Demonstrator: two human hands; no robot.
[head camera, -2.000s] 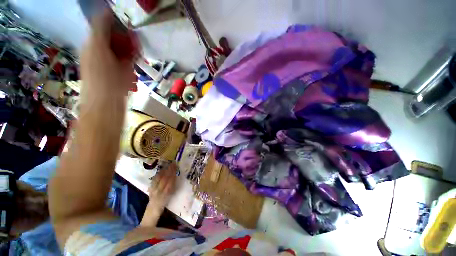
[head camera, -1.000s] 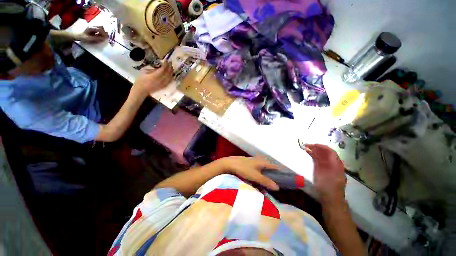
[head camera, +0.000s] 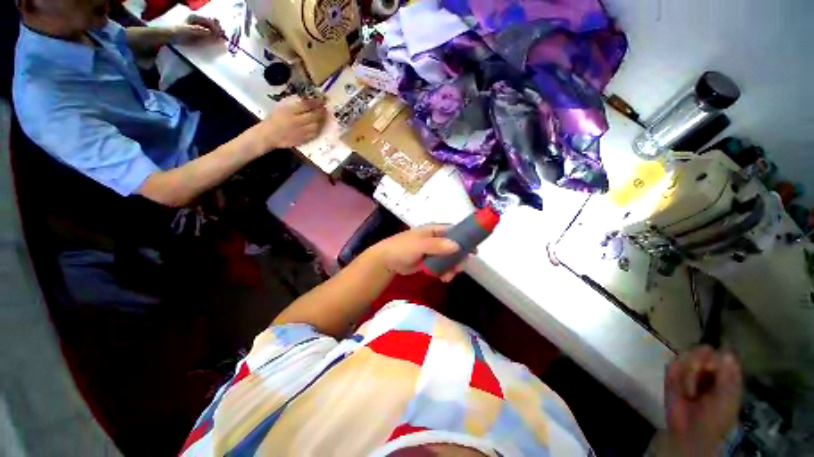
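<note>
My left hand (head camera: 419, 251) is closed around a dark grey thread cone with a red end (head camera: 462, 239), held tilted over the front edge of the white table. My right hand (head camera: 703, 393) is at the lower right, blurred, near the right end of the cream sewing machine (head camera: 705, 201). Its fingers look curled; whether they hold a thread cannot be told. The machine's lamp lights the needle area. A crumpled purple floral garment (head camera: 509, 98) lies on the table left of the machine.
A person in light blue sits at the neighbouring machine (head camera: 308, 36) at upper left. A clear bottle with a black lid (head camera: 683, 116) and a thin tool (head camera: 625, 109) lie by the wall. A brown board (head camera: 393, 147) lies beside the garment. A pink box-like object (head camera: 323, 214) is below.
My left hand has raised and tilted the dark cone. My right hand has moved from the table near the needle area to the lower right. The view swung down from the back wall earlier.
</note>
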